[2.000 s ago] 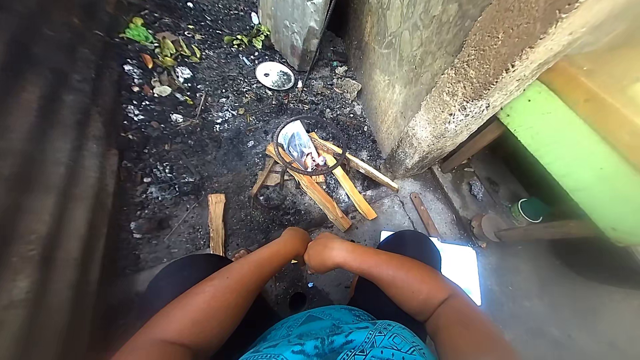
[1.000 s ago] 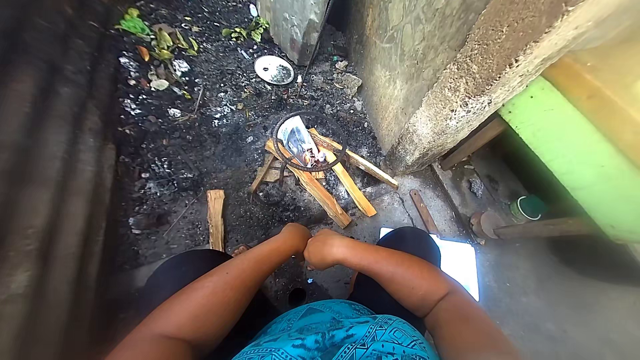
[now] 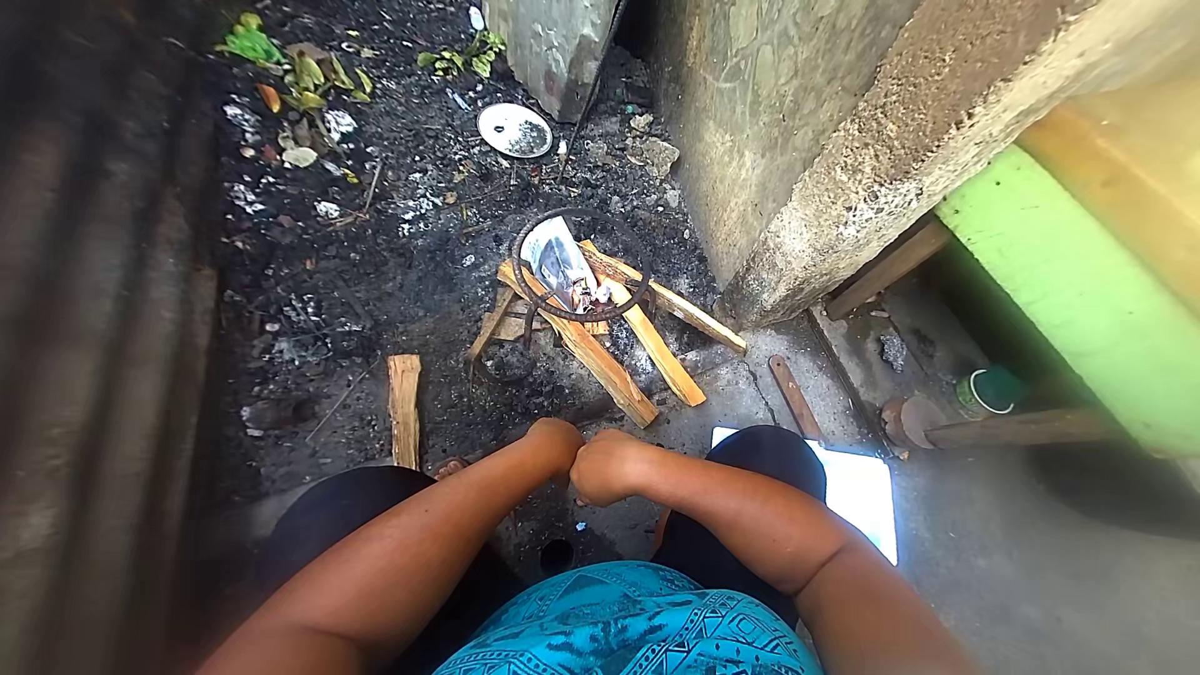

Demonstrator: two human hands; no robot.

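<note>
My left hand [image 3: 555, 444] and my right hand [image 3: 605, 467] meet knuckle to knuckle between my knees, both curled inward; their fingers are hidden, so I cannot tell whether they hold anything. Beyond them stands a round black metal ring stand [image 3: 525, 309]. Split firewood sticks [image 3: 600, 366] lie in and under it, their near ends pointing toward me. A crumpled printed plastic or paper piece [image 3: 555, 258] rests on the wood inside the ring, with small scraps at its lower end. A single wood stick [image 3: 404, 408] lies apart, left of my hands.
A round metal lid [image 3: 514, 129] lies on ashy ground before a leaning slab [image 3: 553, 47]. A concrete wall [image 3: 750, 169] rises at right. A flat brown strip [image 3: 794, 396], a white sheet [image 3: 858, 492] and a green-and-white container [image 3: 992, 390] are at right. Corrugated sheeting [image 3: 103, 375] borders the left.
</note>
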